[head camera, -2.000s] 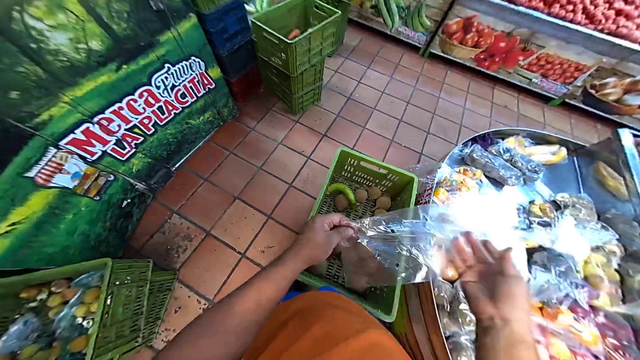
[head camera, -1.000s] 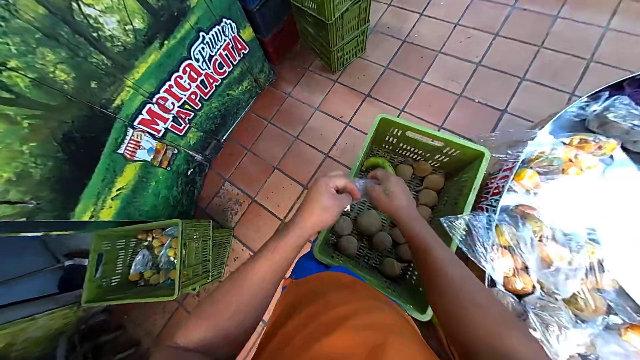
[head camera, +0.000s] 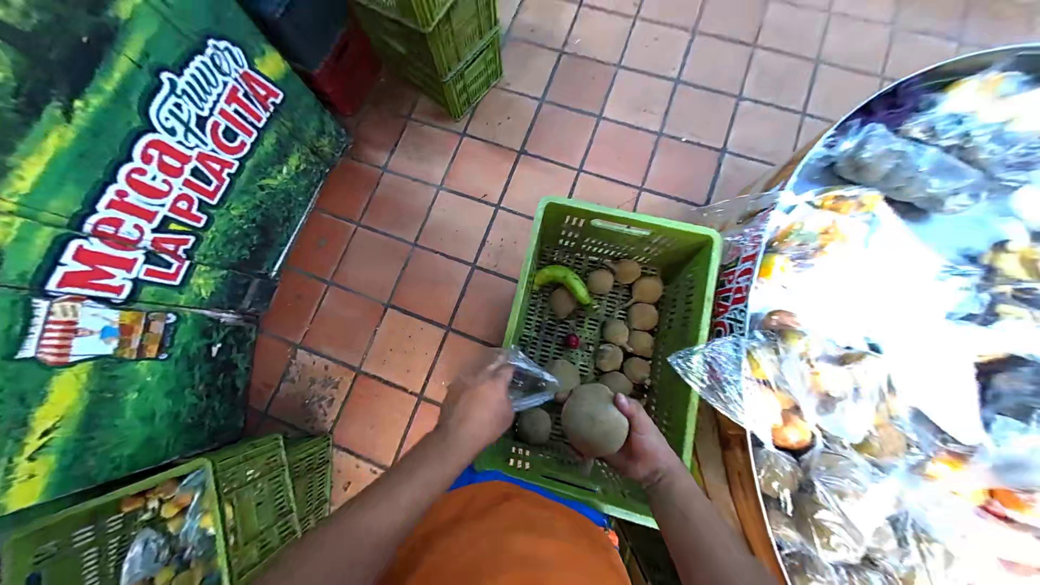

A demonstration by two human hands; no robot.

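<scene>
My left hand grips a clear plastic bag by its edge, over the left side of a green plastic crate. Round brown fruit, large and dull-skinned, is held in my right hand, just right of the bag. Inside the crate lie several smaller round brown fruits, mostly along its right side. A curved green fruit or vegetable lies near the far left corner, and a small red fruit sits on the slatted floor of the crate.
On the right stands a round metal-rimmed table with bagged produce. A printed panel stands left. Stacked green crates are at the top, and another crate with bagged produce is at the lower left. The floor is tiled.
My hands, close together over the crate a second ago, are now apart. A large round fruit is now in my right hand. Two seconds ago both hands were at a clear bag beside the table.
</scene>
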